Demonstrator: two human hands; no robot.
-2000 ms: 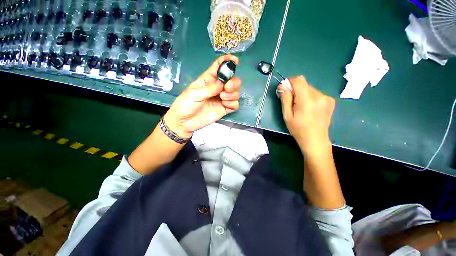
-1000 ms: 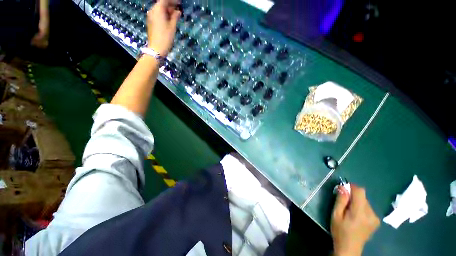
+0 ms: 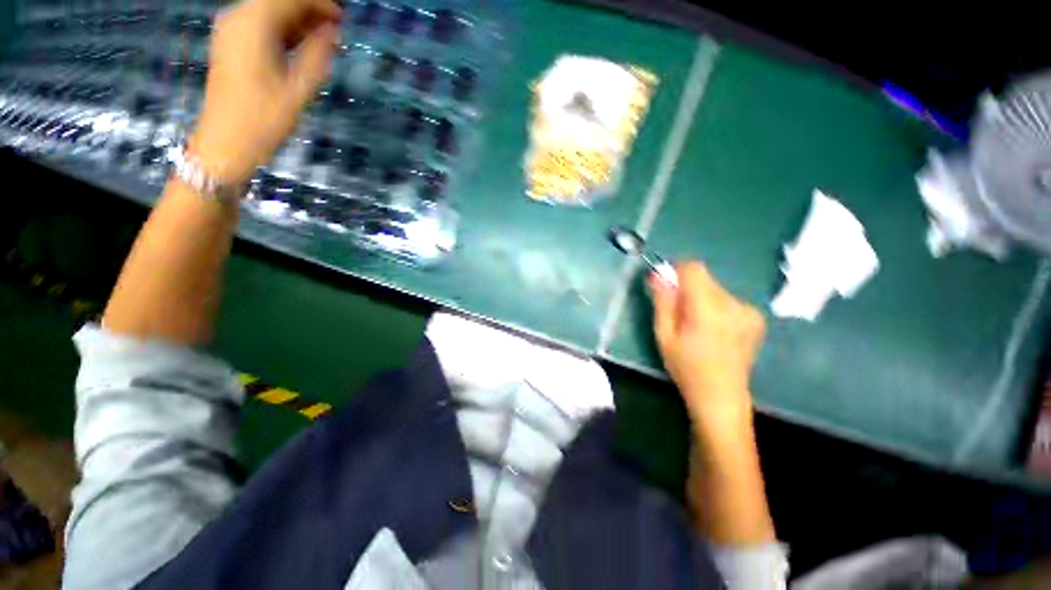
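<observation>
The frame is blurred. My left hand [image 3: 263, 87] is raised over the blister tray [image 3: 398, 236] of black units, its fingers curled near the top edge; whether it holds anything cannot be told. My right hand [image 3: 705, 328] is closed around tweezers [image 3: 660, 267], with a small white covering at the fingertips. The tool's tip points at a loose glossy black unit [image 3: 626, 240] beside the pale seam; touching or apart cannot be told. The parts bag [image 3: 573, 167] of small gold pieces, with a whitish patch on top, lies beyond the unit.
A pale seam [image 3: 666, 184] crosses the green bench. A crumpled white paper [image 3: 826, 256] lies right of my right hand. A desk fan [image 3: 1017, 156] stands at the far right beside more crumpled white material [image 3: 952, 207]. A white cable [image 3: 1005, 360] runs along the right.
The black unit seen in my left hand two seconds ago is not visible there now. My left hand moved over the tray. The view swung left, then back right. My right hand still grips the tweezers.
</observation>
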